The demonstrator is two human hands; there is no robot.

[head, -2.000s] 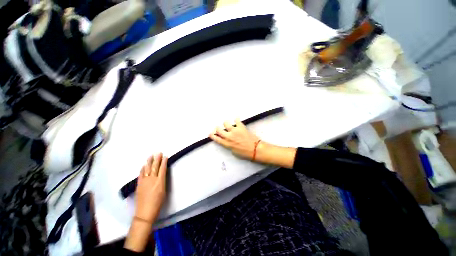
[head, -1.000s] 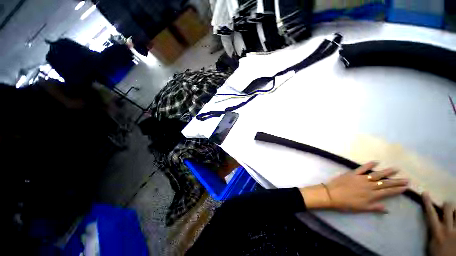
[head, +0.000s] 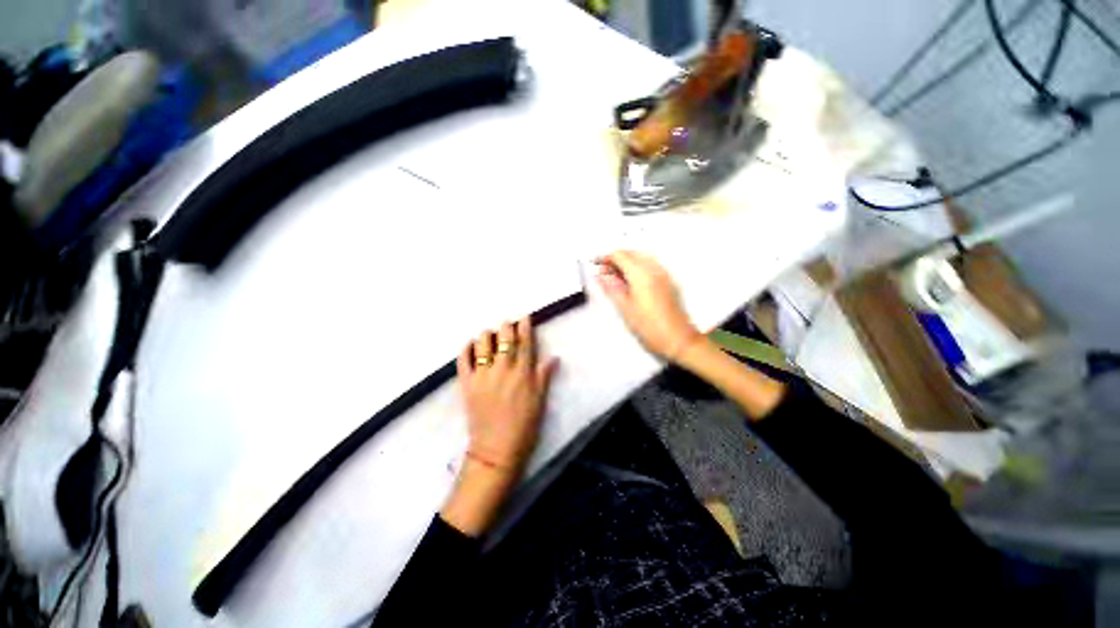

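A narrow black curved band [head: 369, 432] lies along the near side of the white table, its right end near my right hand. My left hand [head: 501, 399] rests palm down across the band, fingers on its far edge, not gripping it. My right hand [head: 645, 307] is just beyond the band's right end with its fingertips bent together by a small whitish edge. Whether they pinch that edge cannot be told.
A thick black arc of bands [head: 356, 129] lies at the table's far side. The iron [head: 694, 135] stands at the far right on stained cloth. Joined black-and-white strips [head: 92, 478] lie at the left edge. A cardboard box [head: 903, 368] is beyond the table at right.
The view has swung back right, bringing the iron into sight. My left hand now lies near the band's right part, and my right hand has moved off it to its right end.
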